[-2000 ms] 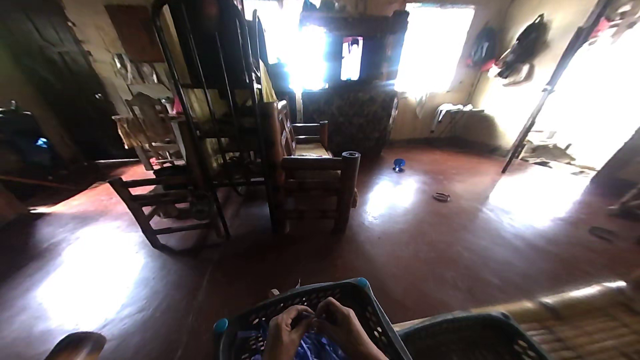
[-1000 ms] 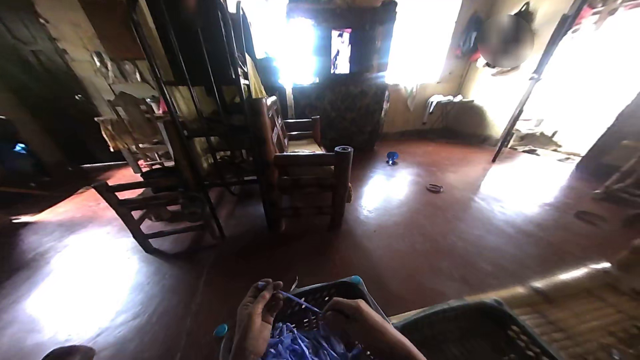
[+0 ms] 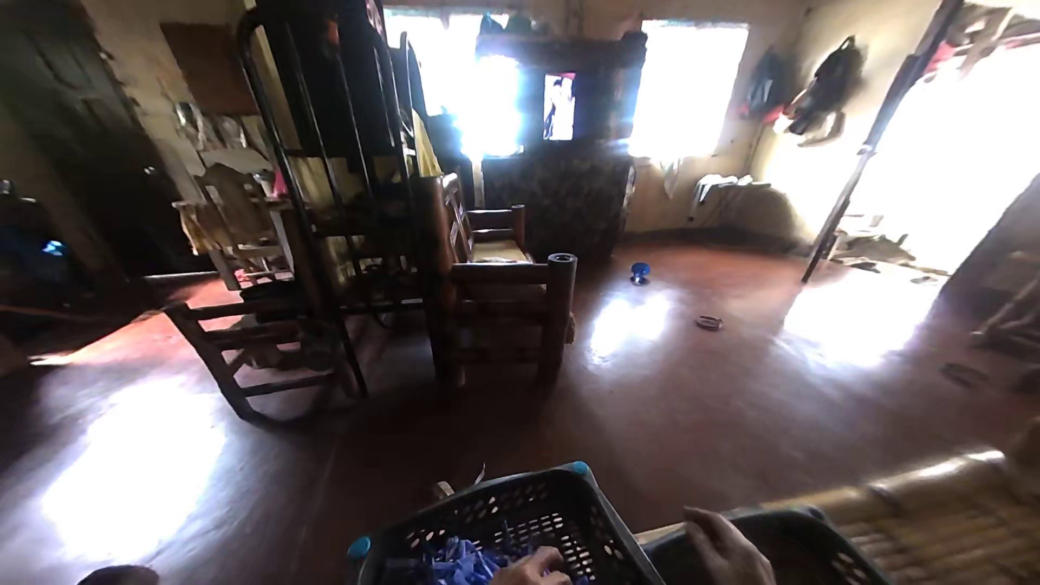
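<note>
A black perforated plastic basket [image 3: 605, 520] with blue corner pieces stands at the bottom centre. Blue-violet strips [image 3: 467, 562] lie in it. My left hand [image 3: 532, 569] is low in this basket, touching the strips; its fingertips are out of sight, so a grip cannot be made out. Over the near-left rim of a second dark basket [image 3: 780, 520], to the right, is my right hand [image 3: 723, 548], fingers pointing up and left. Whether it holds anything cannot be told.
A bamboo bench surface [image 3: 934, 504] lies at the lower right. Ahead stand a bamboo armchair [image 3: 504, 284], a black metal frame [image 3: 301, 187] and a low wooden piece of furniture [image 3: 260, 349]. A blue object [image 3: 639, 273] and a sandal [image 3: 708, 322] lie on the red floor.
My hands, together over the first basket two seconds ago, are now well apart. The right has moved rightward to the second basket; the left is lower. The strip stretched between them one second ago no longer shows.
</note>
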